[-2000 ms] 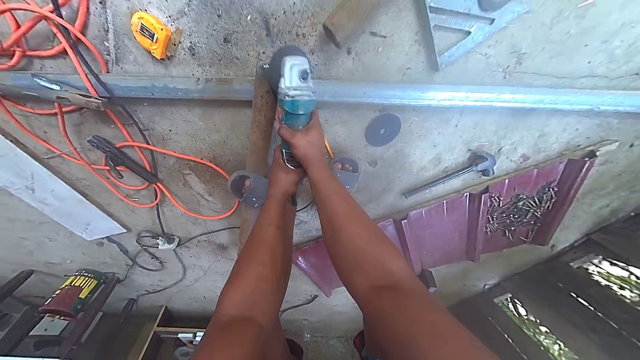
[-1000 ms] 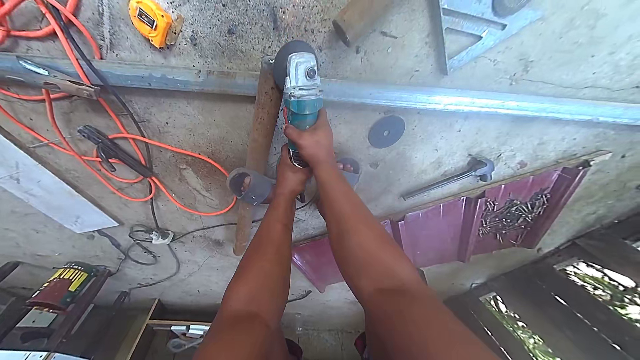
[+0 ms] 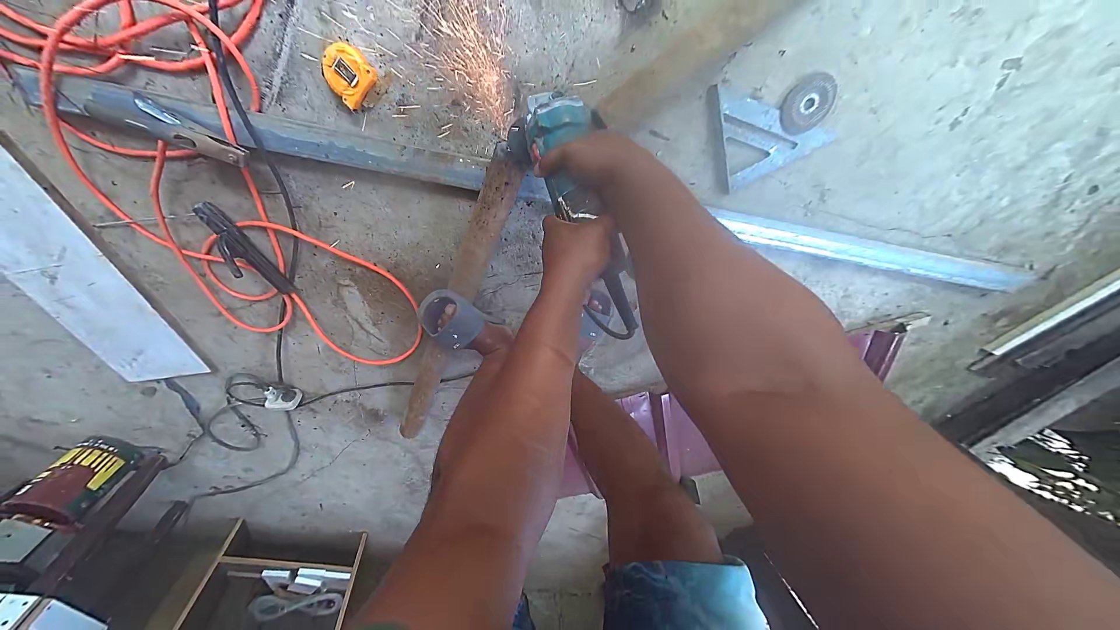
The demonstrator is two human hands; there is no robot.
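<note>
Both my hands hold a teal angle grinder (image 3: 564,131) at the upper middle. My right hand (image 3: 595,162) grips its front body, and my left hand (image 3: 577,249) is closed around the rear, where the power cord comes out. The disc end is at a long metal bar (image 3: 324,144), just above the end of a rusty round pipe (image 3: 481,223). Orange sparks (image 3: 477,66) spray up from there. My sandalled foot (image 3: 453,319) rests on or against the pipe. The exact contact of the disc is hidden by the grinder head.
An orange cable (image 3: 394,280), a black electrode holder (image 3: 241,245) and a yellow tape measure (image 3: 348,76) lie at left. A speed square (image 3: 757,144) with a grinding disc (image 3: 808,103) on it is at right. Maroon metal sheeting (image 3: 669,429) lies behind my right arm.
Sparks now fly where none showed before. The grinder is turned and its head has tilted, with my hands still on it. The view has shifted.
</note>
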